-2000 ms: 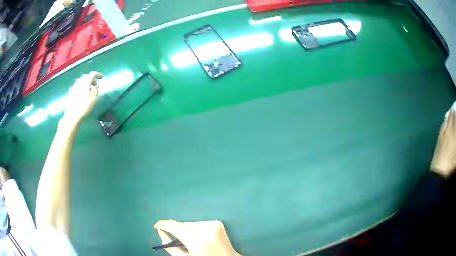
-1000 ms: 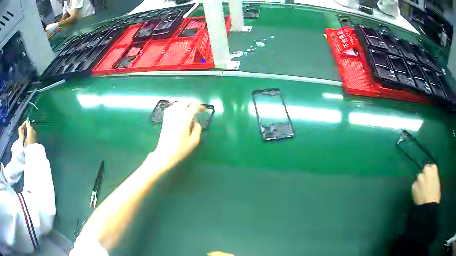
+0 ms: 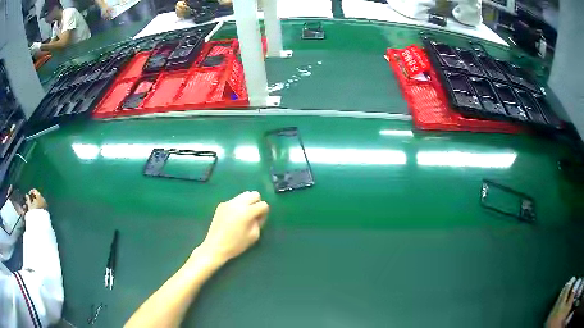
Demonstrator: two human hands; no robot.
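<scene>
My left hand (image 3: 237, 224) reaches in from the bottom left over the green mat. Its fingers are curled together and no object shows in them. Just beyond its fingertips, apart from them, a black phone middle frame (image 3: 293, 180) lies nearly upright in view, solid end towards me. A second middle frame (image 3: 156, 164) lies sideways at the left, solid end left. A third middle frame (image 3: 527, 209) lies at the right, slightly tilted. All three have large openings. My right hand is out of the picture.
Black tweezers (image 3: 111, 259) with silver tips lie left of my forearm, tiny loose parts (image 3: 96, 312) below them. A person in white sits left; another person's hand (image 3: 563, 306) is at the right edge. Beyond the raised edge (image 3: 333, 114) are white posts, red trays (image 3: 428, 106) and black trays (image 3: 490, 86).
My left hand has left the left frame and moved right and nearer me. The neighbour's hand has let go of the right frame. The sliver of hand at the bottom edge is gone.
</scene>
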